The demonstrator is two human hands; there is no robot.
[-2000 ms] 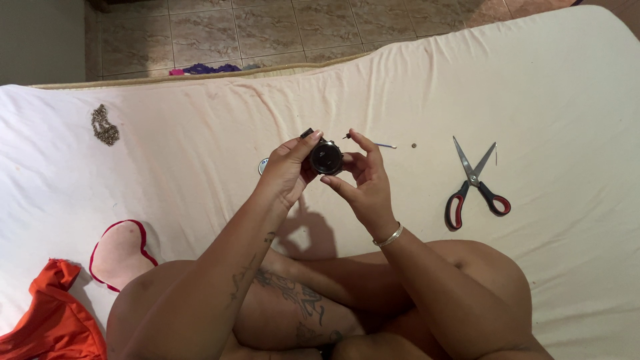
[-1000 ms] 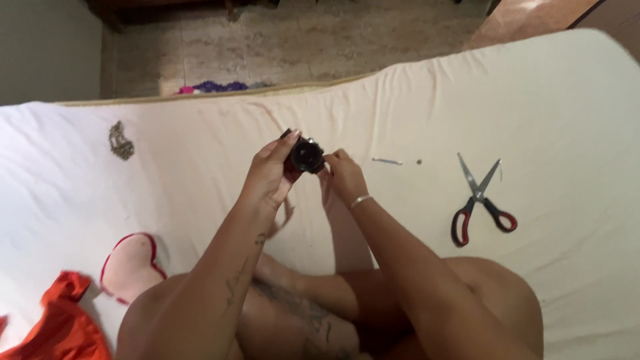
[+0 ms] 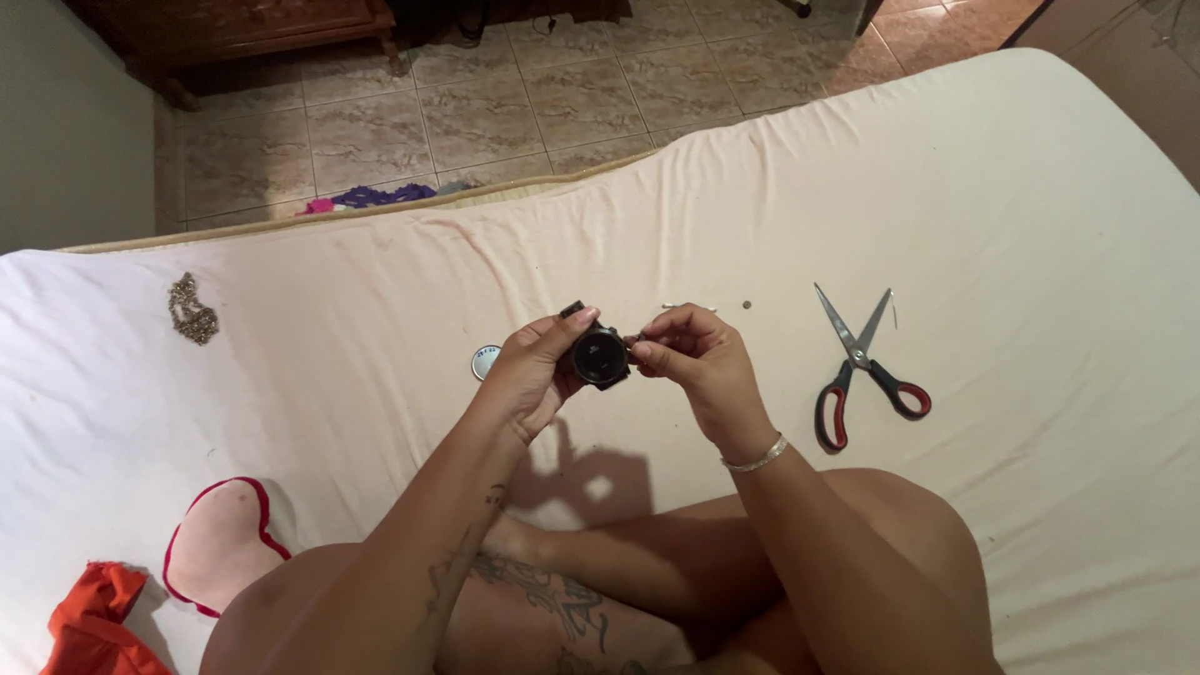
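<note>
My left hand (image 3: 539, 366) grips a dark wristwatch (image 3: 600, 357) by its case and strap, its round black face turned up. Beside the watch's right edge, my right hand (image 3: 696, 361) pinches a tiny dark piece (image 3: 640, 338) between thumb and fingertips; what it is cannot be made out. A round metal watch case back (image 3: 486, 362), or similar disc, lies on the sheet just left of my left hand and bears writing. Partly behind my right fingers rests a thin white stick (image 3: 710, 309), with a small round brownish piece (image 3: 747, 305) to its right.
Scissors (image 3: 859, 358) with black and red handles lie spread on the bed at right, a thin needle-like piece (image 3: 894, 309) by one blade tip. A metal chain (image 3: 194, 314) is at far left. A heart-shaped cushion (image 3: 220, 544) and orange cloth (image 3: 94, 614) lie at lower left.
My right hand has closed from spread fingers to a pinch beside the watch. My left hand still holds the watch. The view has shifted.
</note>
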